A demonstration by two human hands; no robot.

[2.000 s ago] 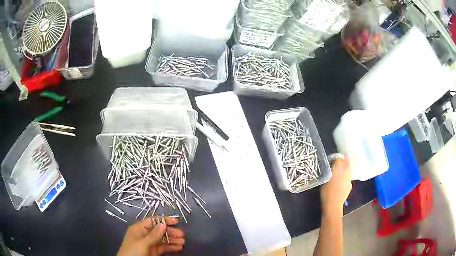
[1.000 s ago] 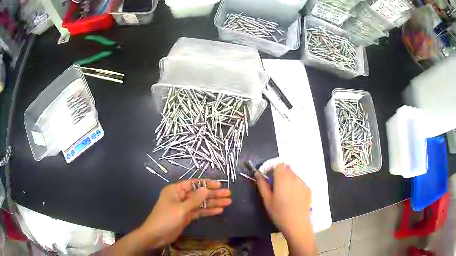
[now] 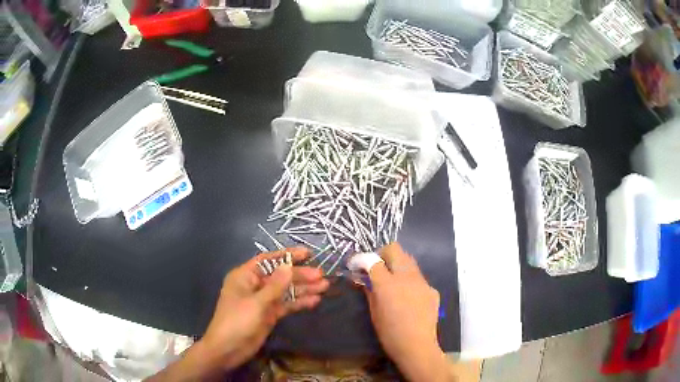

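Observation:
My left hand (image 3: 257,298) is palm up at the lower centre and holds a few slim metal rods (image 3: 274,262) between thumb and fingers. My right hand (image 3: 403,302) is just to its right, with a white finger wrap (image 3: 364,261) on one finger. Its fingertips are at the front edge of the rod heap (image 3: 343,186). A bit of blue shows beside the right hand, but most of the tool in it is hidden. The heap spills from a clear tub (image 3: 358,93) tipped on its side.
A digital scale (image 3: 159,200) with a clear tub (image 3: 123,157) is at left. Green-handled pliers (image 3: 183,72) and pale sticks (image 3: 195,98) lie upper left. A paper strip (image 3: 485,224) with pens (image 3: 456,145) lies right of the heap. Rod tubs (image 3: 561,209) stand right and behind. Blue lid (image 3: 660,280) far right.
My right hand has come from the side tub at right to the heap's front edge, beside my left hand. My left hand still holds rods. The camera view has shifted, so the bench things sit further right.

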